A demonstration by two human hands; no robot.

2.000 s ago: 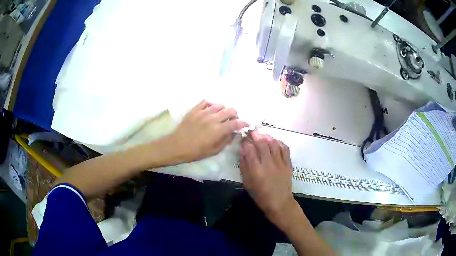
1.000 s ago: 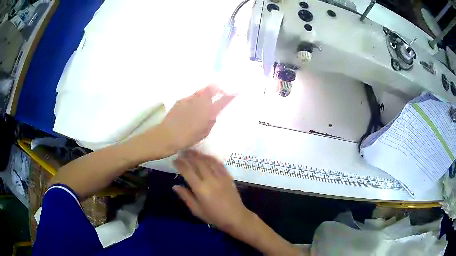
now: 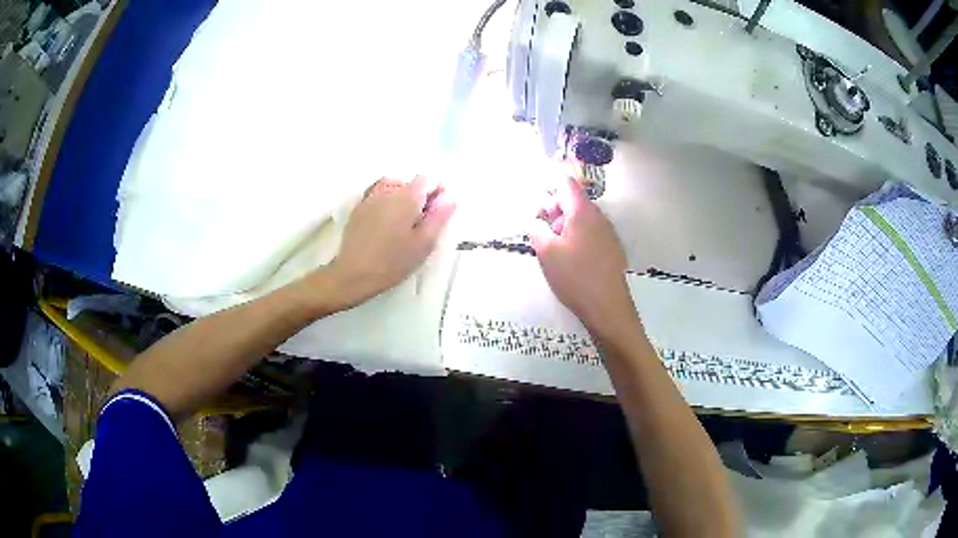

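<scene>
The white garment piece (image 3: 242,179) lies over the left part of the machine table, overexposed, its lower edge at the table's front. My left hand (image 3: 394,231) rests on it with curled fingers, left of the needle area. My right hand (image 3: 578,247) is beside the sewing head, fingertips in the glare below the dark knobs. Whether either hand pinches cloth is lost in the glare. The white lockstitch sewing machine (image 3: 714,105) stands at the right. The presser foot and needle are hidden by glare.
A paper sheet with a green line (image 3: 877,294) lies at the right beside black-handled scissors (image 3: 783,236). A printed ruler scale (image 3: 725,370) runs along the front edge. The lamp (image 3: 462,89) stands left of the head. Cloth hangs below at right (image 3: 840,504); a blue surface (image 3: 79,200) is at left.
My right hand has moved from the table's front edge up to the sewing head. My left hand has shifted slightly left and down. The cloth now hangs straighter at the front edge.
</scene>
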